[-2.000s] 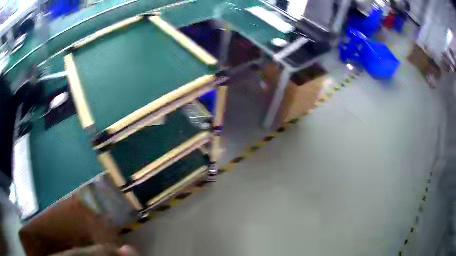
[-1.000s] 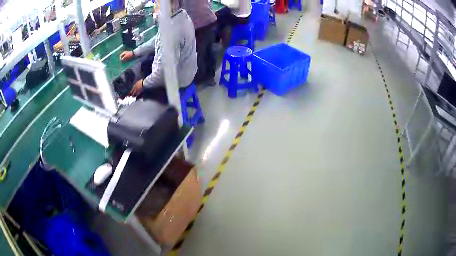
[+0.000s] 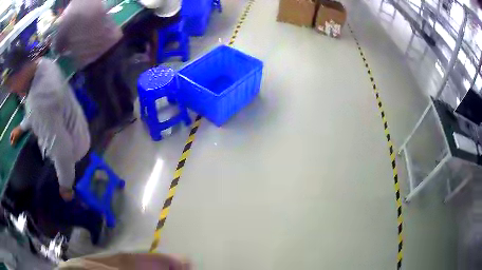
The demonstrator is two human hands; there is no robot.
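Observation:
A blurred tan and pinkish shape is cut off by the bottom edge, left of the middle. It looks like part of my left hand (image 3: 158, 261) or forearm; its fingers and anything in it cannot be made out. My right hand is not in view. An open blue plastic crate (image 3: 240, 95) stands on the floor ahead, over the left striped tape line. Its visible inside looks empty. A blue stool (image 3: 158, 79) stands upright close against its left side.
A person in a grey top (image 3: 58, 116) is at the green bench on the left, by a blue stool (image 3: 100, 184). Another person stands behind. Brown cartons (image 3: 297, 11) are on the floor far ahead. A white-framed table (image 3: 423, 153) stands at right, beyond the right tape line (image 3: 388, 140).
The view has moved forward along the aisle. The monitor and black device bench has left the picture. The blue crate and stool appear nearer and further left. The tan shape has appeared at the bottom.

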